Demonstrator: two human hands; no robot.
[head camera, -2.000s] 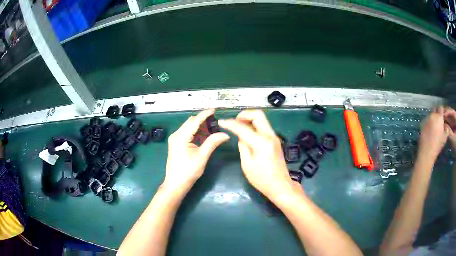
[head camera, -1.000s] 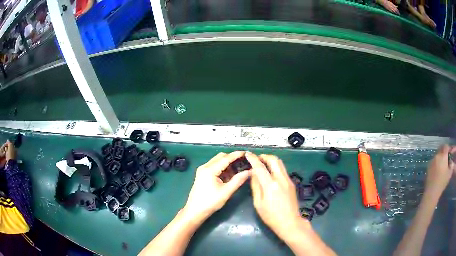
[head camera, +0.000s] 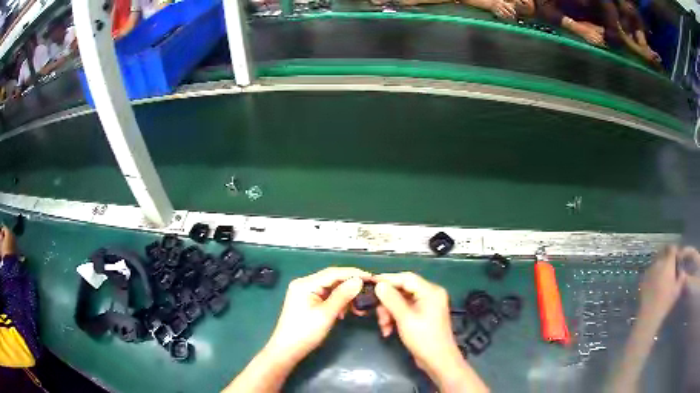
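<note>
A small black square housing (head camera: 365, 296) is held between my two hands at the centre, low in the view. My left hand (head camera: 316, 308) pinches its left side with thumb and forefinger. My right hand (head camera: 414, 313) grips its right side. Fingers hide much of the housing, and any small insert cannot be made out. A large loose pile of black housings (head camera: 192, 288) lies to the left. A smaller group (head camera: 477, 311) lies just right of my right hand.
A pale rail (head camera: 345, 235) crosses beyond my hands, with a few housings on it. An orange-handled tool (head camera: 549, 301) and a clear tray (head camera: 606, 295) lie right, near a neighbour's hands (head camera: 668, 280). A black strap (head camera: 115, 295) lies left; a post (head camera: 123, 130) rises behind.
The view has tilted up, showing more of the far line and people's hands. My hands still hold the housing, and its dark face is now turned between both thumbs.
</note>
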